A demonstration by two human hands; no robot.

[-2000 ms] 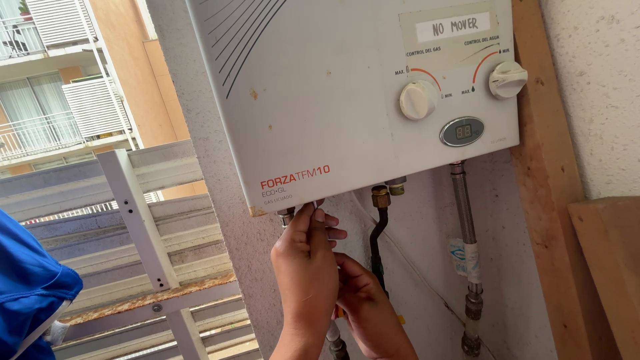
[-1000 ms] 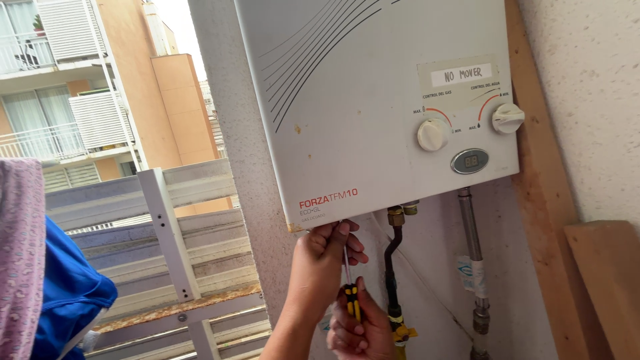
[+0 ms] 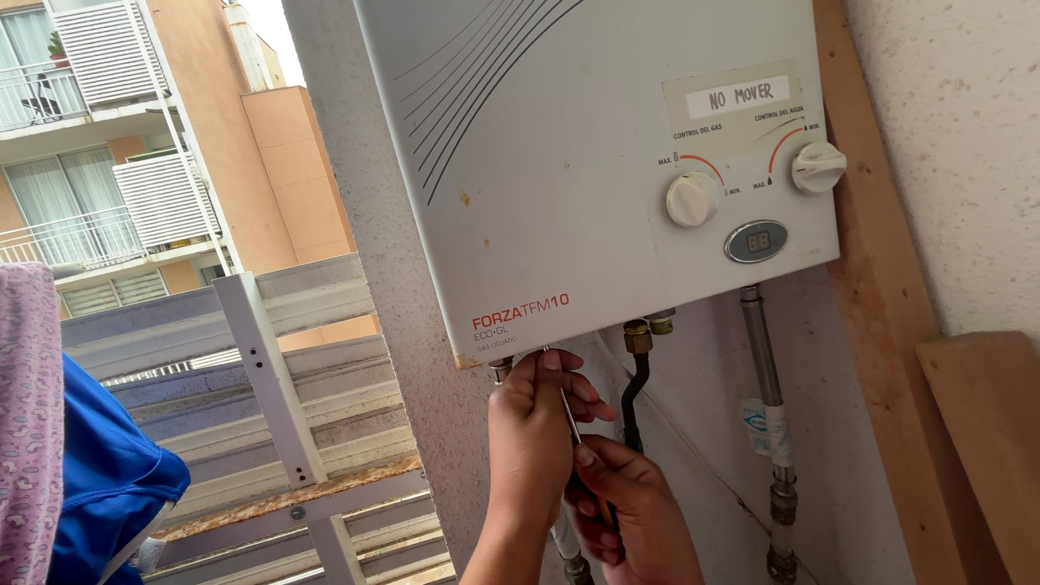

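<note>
A white wall-mounted gas water heater [image 3: 569, 162] has two round knobs and a small oval display. Under its lower left edge, my left hand [image 3: 540, 414] pinches the upper part of a thin metal shaft, whose tip reaches the heater's underside. My right hand [image 3: 630, 504], lower and to the right, is closed around the dark and yellow handle of this screwdriver [image 3: 572, 418]. The fingers hide most of the handle. What the tip touches cannot be made out.
Right of my hands hang a dark gas pipe with a brass nut [image 3: 638, 337] and a braided metal hose [image 3: 762, 349]. Wooden boards [image 3: 881, 268] lean at the right. Blue cloth [image 3: 106, 471] and pink patterned cloth [image 3: 28, 406] hang at the left, before a slatted metal fence [image 3: 268, 382].
Two seconds ago both hands were under the heater with no screwdriver plainly visible; one second ago its yellow and black handle showed in my right hand. That handle is now mostly covered by fingers.
</note>
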